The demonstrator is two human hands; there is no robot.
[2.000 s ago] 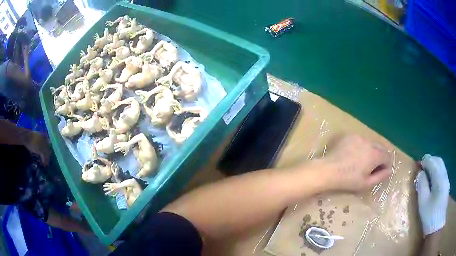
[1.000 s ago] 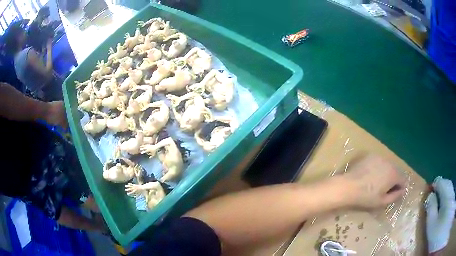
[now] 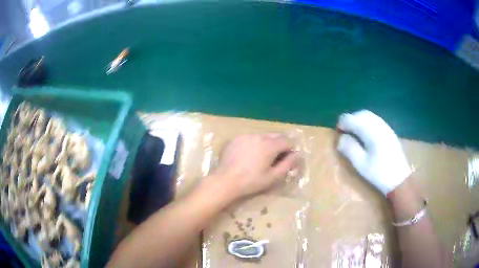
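Note:
My left hand (image 3: 258, 162), bare, rests loosely curled on the tan board, with a dark gap between thumb and fingers; whether it holds anything is hidden. My right hand (image 3: 375, 152), in a white knit glove, lies to its right at the belt edge, fingers bent and apart from the thumb, with nothing seen in it. A small white-rimmed cup (image 3: 246, 249) with a pale stick (image 3: 260, 244) across it stands below my left hand, brown spots beside it. Cream figure parts (image 3: 39, 172), blurred, fill the green crate (image 3: 73, 94) at the left.
A black flat rectangle (image 3: 152, 180) lies between the crate and my left forearm. A green belt (image 3: 236, 63) runs across behind the board, with a small orange packet (image 3: 118, 60) on it. A dark object (image 3: 32, 72) is behind the crate. Something blue (image 3: 399, 21) is at the far right.
The view has swung right, so the crate and packet sit further left and both hands are nearer the middle. My left hand looks much the same; more of my right hand and wrist shows.

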